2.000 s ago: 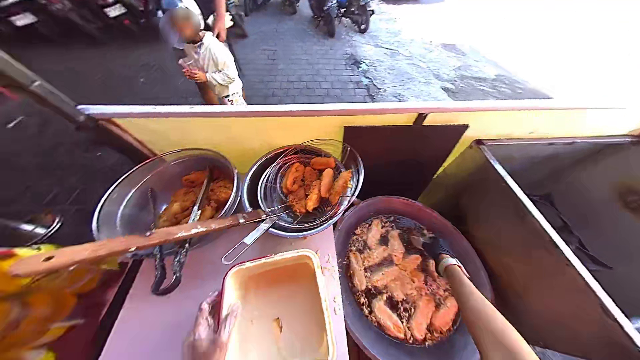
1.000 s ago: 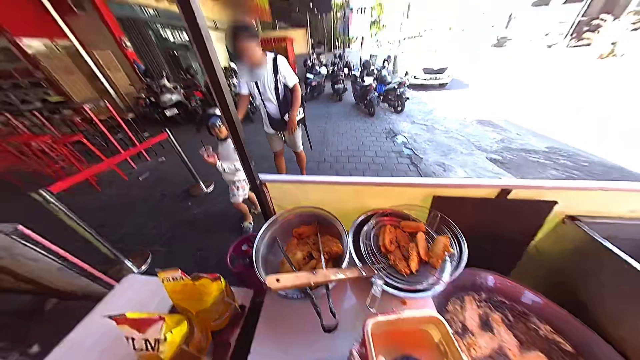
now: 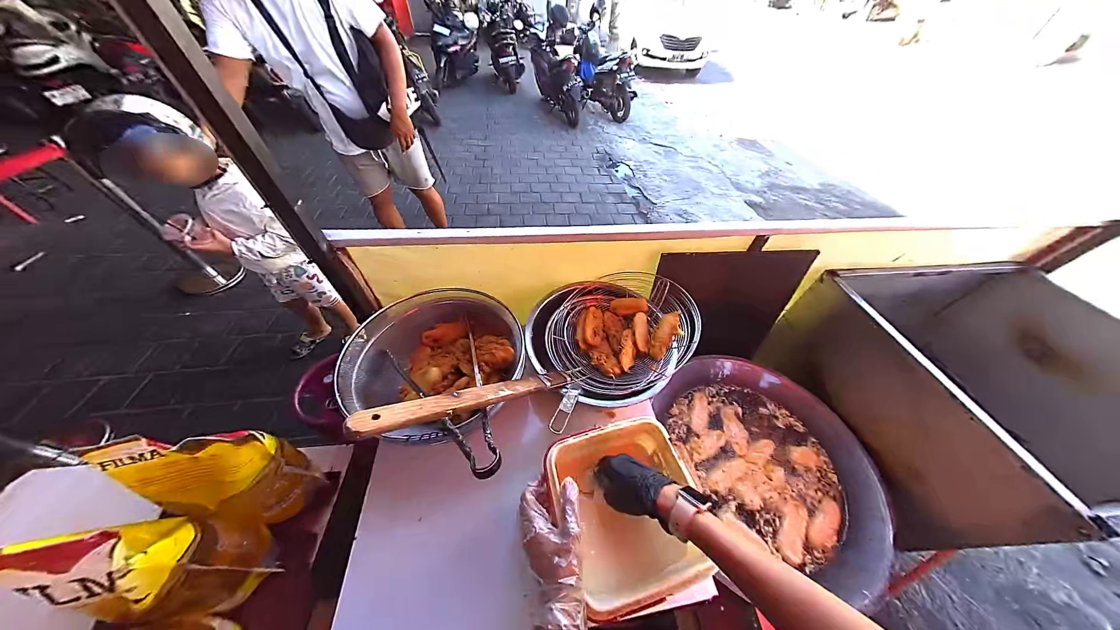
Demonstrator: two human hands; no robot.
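My left hand, in a clear plastic glove, grips the left wall of a cream rectangular plastic tub. My right hand, in a black glove, reaches inside the tub near its back; its fingertips are hidden, so whether it holds something cannot be told. Right of the tub, battered pieces fry in dark bubbling oil in a large wide pan. Behind the tub, a wire skimmer with a wooden handle holds fried pieces over a metal bowl.
A mesh strainer with fried food and metal tongs sits at the left. Yellow oil pouches lie at lower left. A low yellow wall and a metal box bound the stall. Two people stand outside.
My right hand has gone from over the frying pan, two seconds ago, to inside the tub. The small person outside now bends forward. The view has swung left and back.
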